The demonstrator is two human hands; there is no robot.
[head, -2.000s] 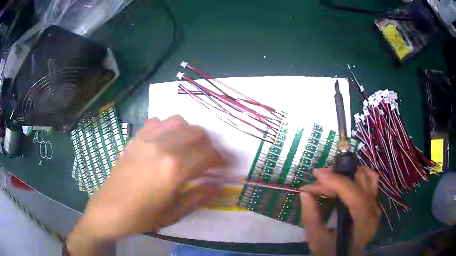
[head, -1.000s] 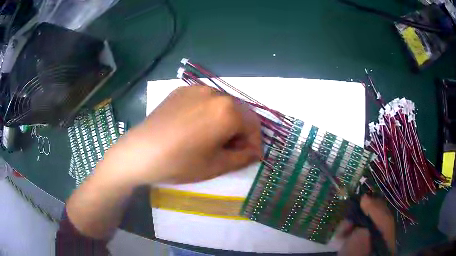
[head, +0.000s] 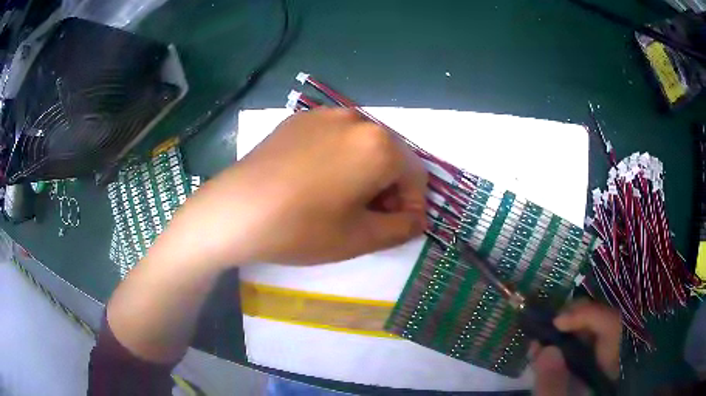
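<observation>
The green PCB panel (head: 464, 309) lies tilted on the white backing sheet (head: 325, 360). Attached red-and-black connector leads (head: 387, 133) fan from its upper left edge, with white plugs beyond my knuckles. My left hand (head: 333, 189) covers the leads, its fingertips pinched on a lead at the panel's left edge. My right hand (head: 577, 340) holds the black soldering iron (head: 551, 329); its tip points up-left and meets the panel near my left fingertips. Exact tip contact is too blurred to tell.
A heap of connector leads (head: 639, 247) lies right of the sheet. The fume fan (head: 93, 100) stands upper left, with spare PCB panels (head: 147, 197) and wire rings (head: 68, 209) below it. Yellow tape (head: 317, 309) crosses the sheet. A yellow-labelled dark object (head: 666, 69) is upper right.
My left hand has moved from the sheet's left side to the panel's left edge. The iron has swung from upright to pointing up-left, its tip now at the panel's leads.
</observation>
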